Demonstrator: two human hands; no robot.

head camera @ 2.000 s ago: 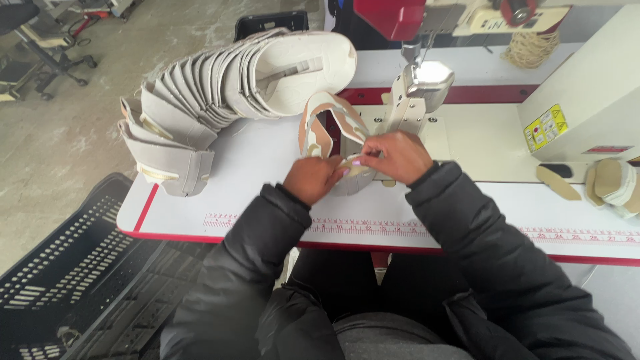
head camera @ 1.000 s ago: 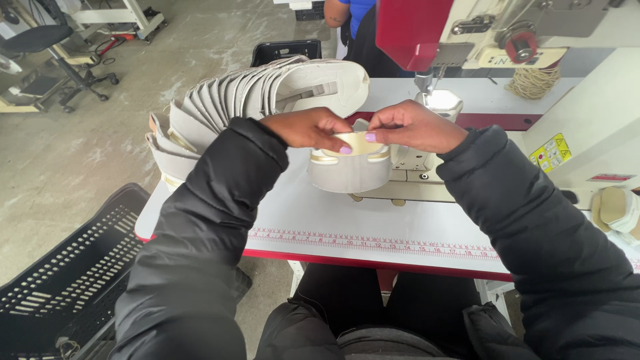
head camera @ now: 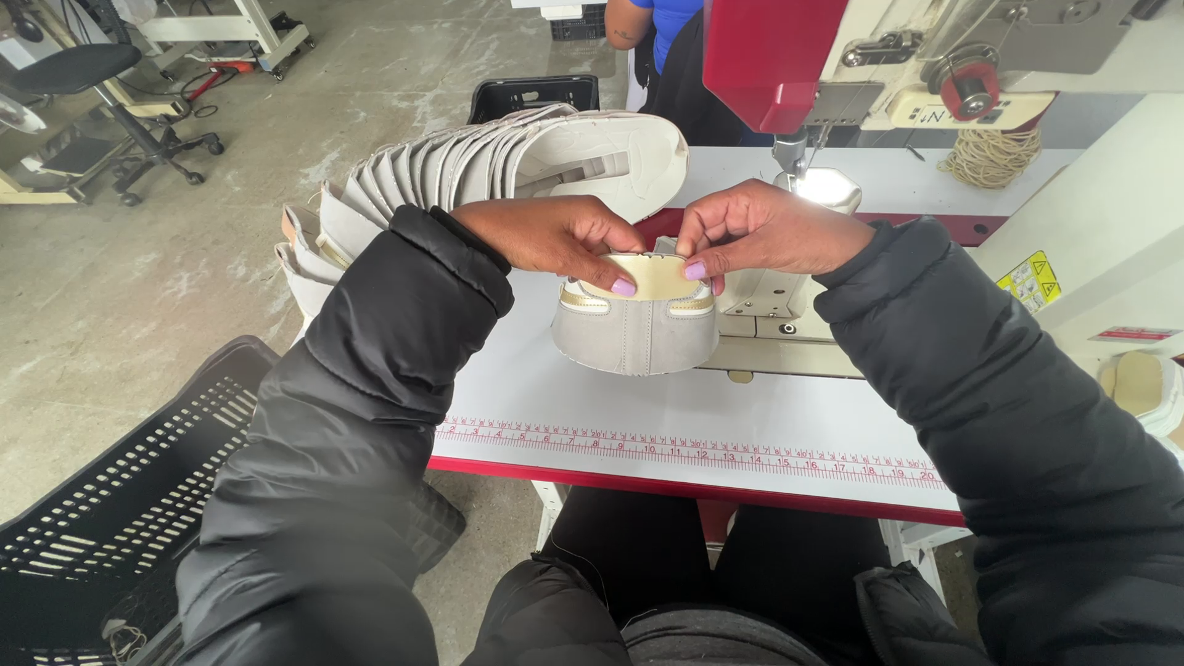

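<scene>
A light grey shoe upper (head camera: 636, 338) is held up in front of the sewing machine, its stitched heel side facing me. My left hand (head camera: 564, 242) pinches the left end of the cream heel collar piece (head camera: 653, 276) on its top edge. The right end of that piece is between the thumb and fingers of my right hand (head camera: 763, 231). Just behind my right hand is the lit needle area of the industrial sewing machine (head camera: 791, 153). A row of nested grey shoe uppers (head camera: 444, 171) curves over the table at the left, partly hidden by my left sleeve.
The white table (head camera: 518, 398) has a printed red ruler along its red front edge. A black plastic crate (head camera: 120, 499) stands at the lower left. A coil of cord (head camera: 994, 157) lies behind the machine, and more shoe pieces (head camera: 1138, 384) lie at the right. Another person (head camera: 675, 46) is beyond the table.
Two seconds ago the upper lay lower, with its opening and patterned lining showing. Both hands have since raised and turned it, so its heel faces me. The view has shifted.
</scene>
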